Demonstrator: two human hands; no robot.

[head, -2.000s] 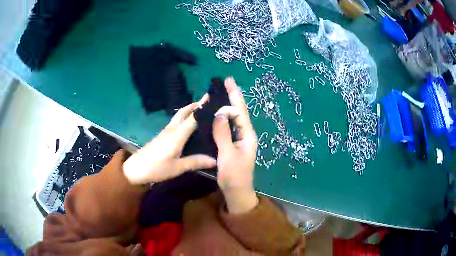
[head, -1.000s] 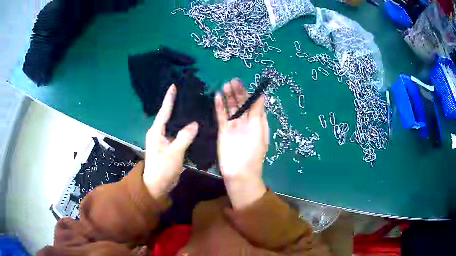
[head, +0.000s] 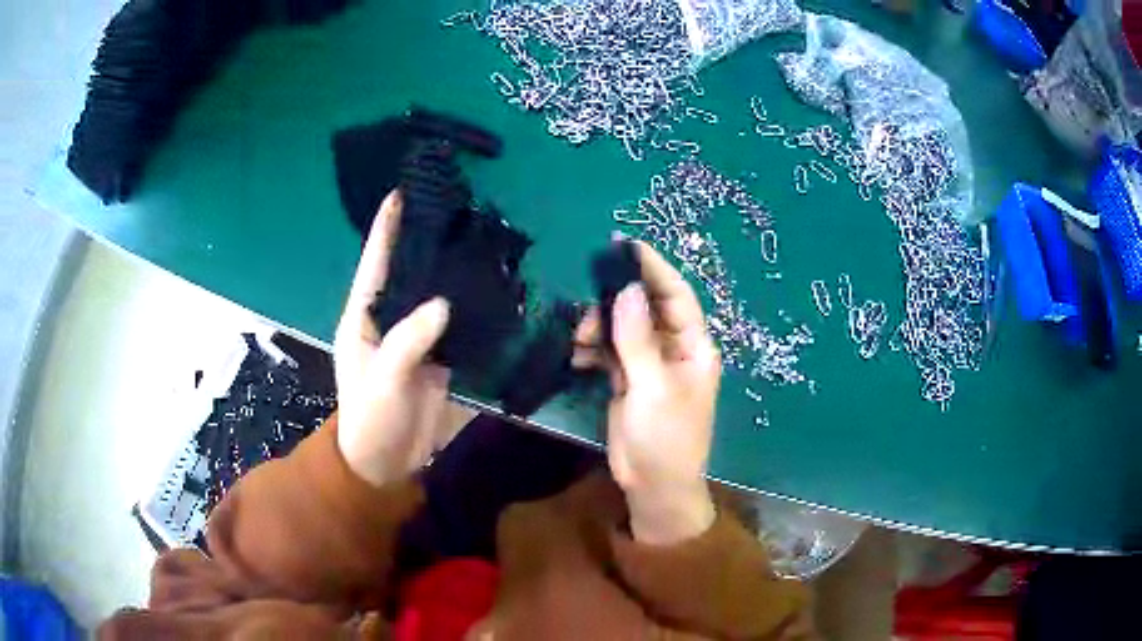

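Note:
My left hand (head: 398,376) holds a black ribbed rubber sheet (head: 470,288) at the bench's near edge, thumb on top. My right hand (head: 664,376) grips a small black rubber piece (head: 615,273) between thumb and fingers, just right of the sheet. Blurred black strips (head: 545,363) show between the hands; whether they are joined to the sheet I cannot tell. More black rubber (head: 370,163) lies behind my left hand. Small metal fittings (head: 733,313) lie loose to the right of my right hand.
Oval wire links (head: 589,75) lie heaped at the back, more spill from a clear plastic bag (head: 908,94) at right. Stacked rubber mouldings (head: 138,100) stand far left. Blue bins (head: 1039,257) are at far right. A white basket (head: 182,482) with black parts is beside the bench, lower left.
My hands were together on black rubber, then parted, with my right palm open under a thin black strip. Now my right fingers are closed on a black piece.

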